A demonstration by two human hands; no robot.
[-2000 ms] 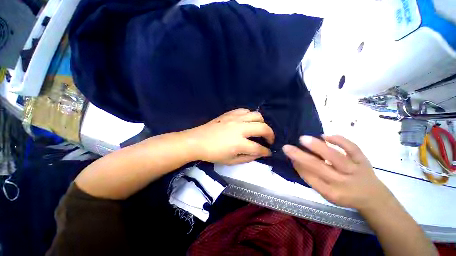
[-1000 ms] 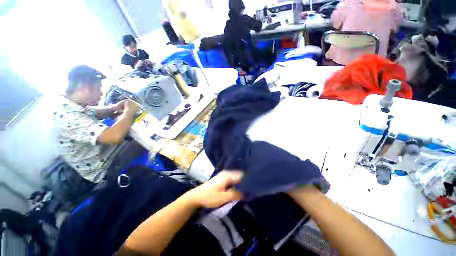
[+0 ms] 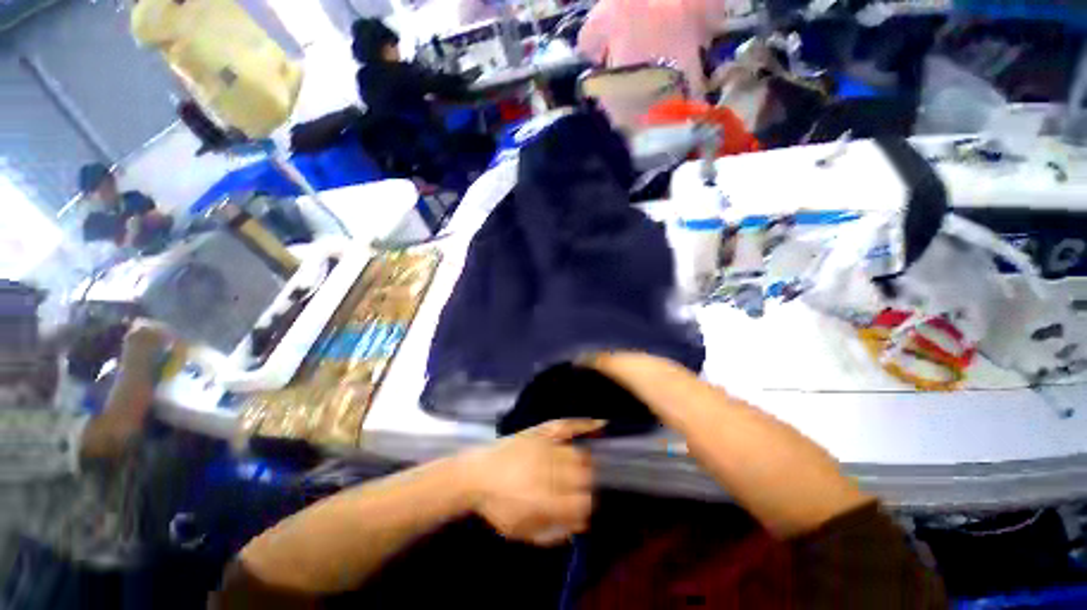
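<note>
The dark navy garment (image 3: 560, 262) stretches away from me over the white machine table (image 3: 822, 417), with a dark opening at its near end. My left hand (image 3: 542, 483) is at the near edge of that opening, its fingers curled on the cloth at the table's front edge. My right hand reaches into the opening; only its wrist and forearm show, and the fingers are hidden by the cloth. The picture is blurred.
The white sewing machine (image 3: 763, 215) stands at right behind the garment. Scissors with red and yellow-orange handles (image 3: 918, 346) lie at right beside clear plastic bags. A taped brown panel (image 3: 346, 358) is at left. A person (image 3: 60, 417) works at far left; others are behind.
The view has lifted and swung right. The garment, bunched across my arms a second ago, now lies extended away from me on the table. My right hand is still inside it.
</note>
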